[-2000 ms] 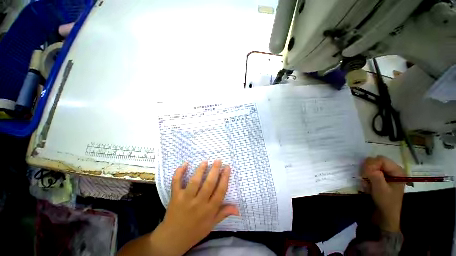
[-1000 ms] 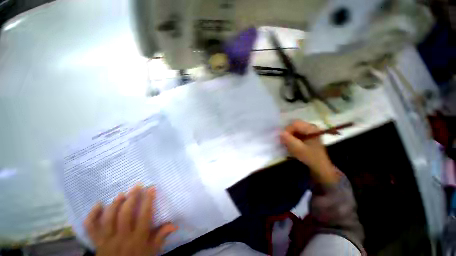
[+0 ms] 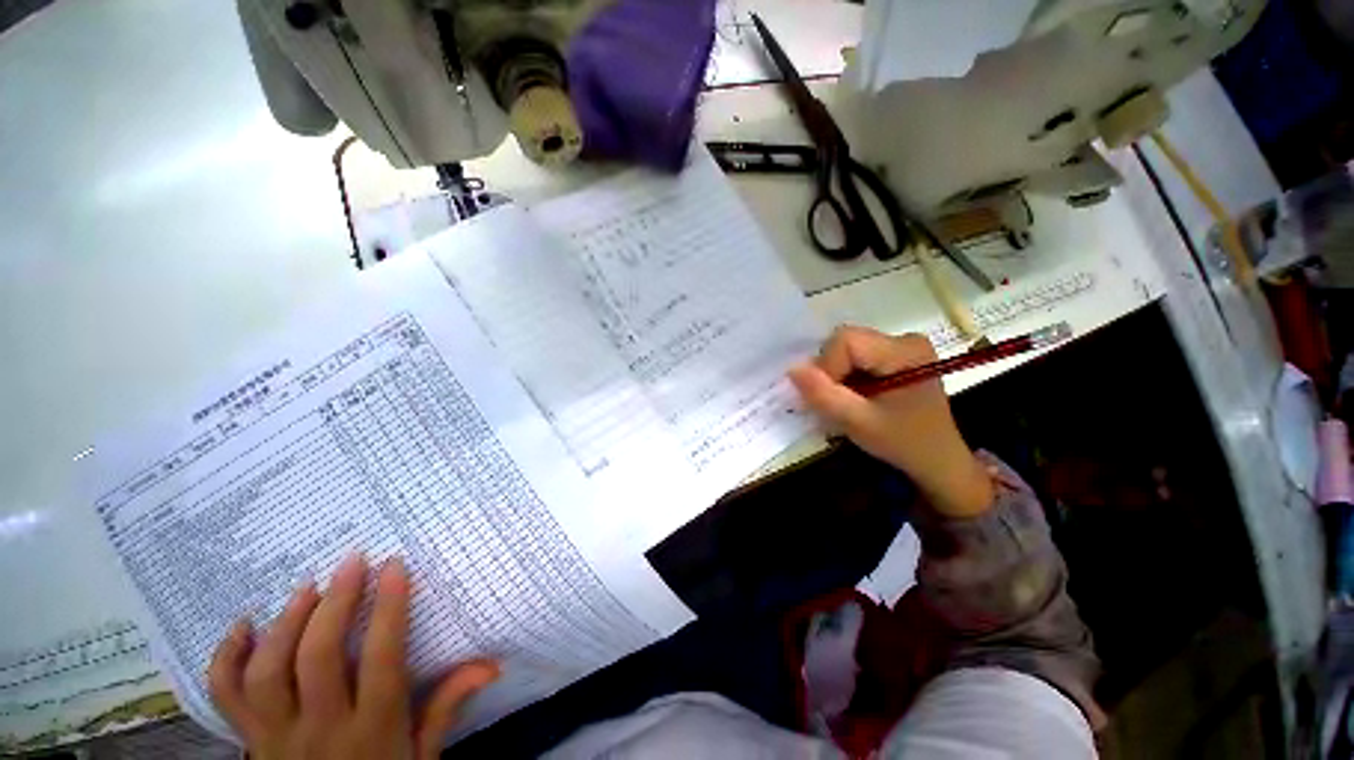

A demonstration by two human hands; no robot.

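The printed form (image 3: 371, 460), a white sheet with a dense ruled grid, lies at the lower left of the table. My left hand (image 3: 334, 668) rests flat on its lower part, fingers spread. The second paper sheet (image 3: 668, 312), with lines of writing, lies to the right of the form. My right hand (image 3: 888, 404) holds a dark-red pencil (image 3: 965, 359) at that sheet's lower right edge. The pencil's back end points right; its tip is hidden by my fingers.
The sewing machine head (image 3: 401, 74) stands beyond the papers, with purple fabric (image 3: 646, 74) hanging from it. Black-handled shears (image 3: 839, 178) and a small dark tool (image 3: 765, 155) lie right of it. A ruler scale (image 3: 1025, 305) runs along the table's front edge.
The view has swung to the right, so the papers and machine appear further left. My left hand stays on the form and my right hand still holds the pencil by the second sheet.
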